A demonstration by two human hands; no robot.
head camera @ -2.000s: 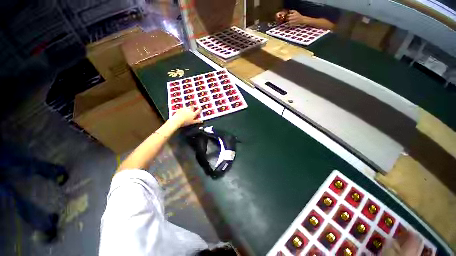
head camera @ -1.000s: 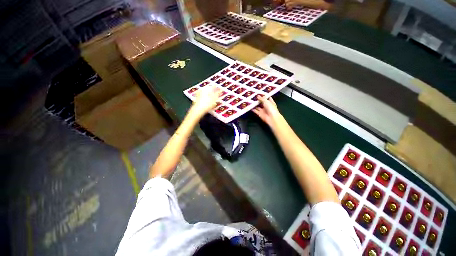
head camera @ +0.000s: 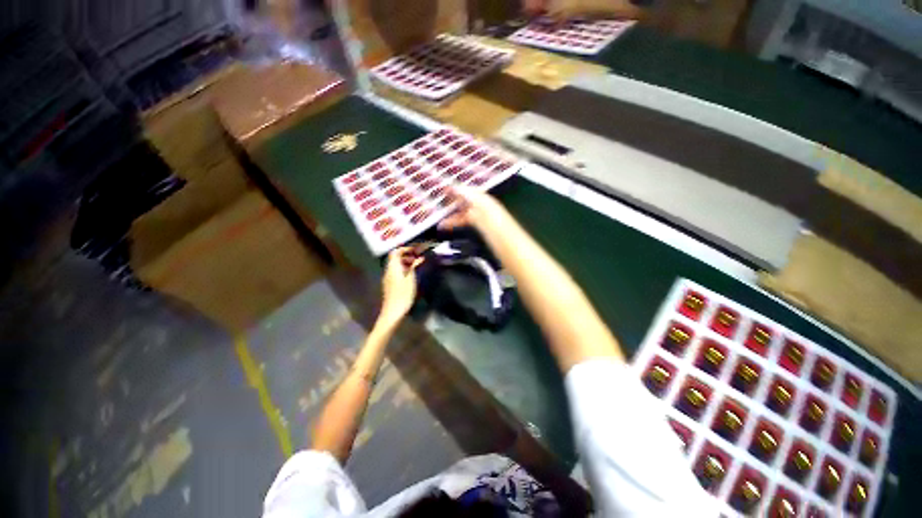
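Observation:
A white compartment tray with red-and-black pieces in rows lies on the far left part of the green bench. My left hand is at the tray's near corner, its fingertips close together; whether they pinch a small piece is too blurred to tell. My right hand is at the tray's near right edge, fingers over the edge cells; its grip is unclear. A black head strap with a white section lies just in front of the tray, between my arms. A second filled tray lies at the right.
Small pale pieces lie beyond the tray. More filled trays stand across the bench, one further back. A grey panel and plywood lie beyond the bench edge. Cardboard boxes stand at left.
The far tray has moved left and lies lower on the bench. My left hand has left its top for the near corner. My right hand has moved left along its edge.

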